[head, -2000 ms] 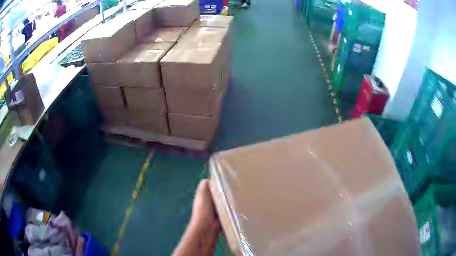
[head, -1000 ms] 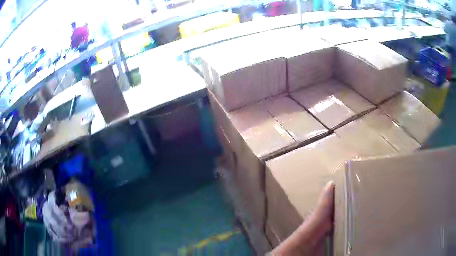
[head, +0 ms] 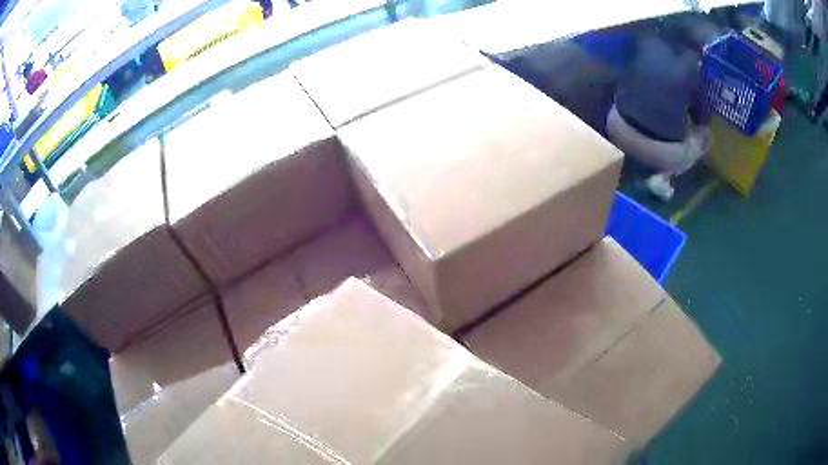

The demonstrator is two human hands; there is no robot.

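Observation:
A taped brown carton is at the bottom centre, over the stack's lower top layer, its near part cut off by the picture's edge. I cannot tell whether it rests on the stack. Behind it stand stacked cartons: a large raised one and two more raised ones at the left, side by side. A lower carton top shows to the right. Neither of my hands is visible; they are out of the picture or hidden by the near carton.
A person crouches beyond the stack beside a blue basket and a yellow box. A blue bin touches the stack's far right side. A long bench runs behind. Green floor lies right.
The view has moved in over the stack. The near carton has shifted from the lower right to the bottom centre. My left hand, seen earlier on its edge, no longer shows.

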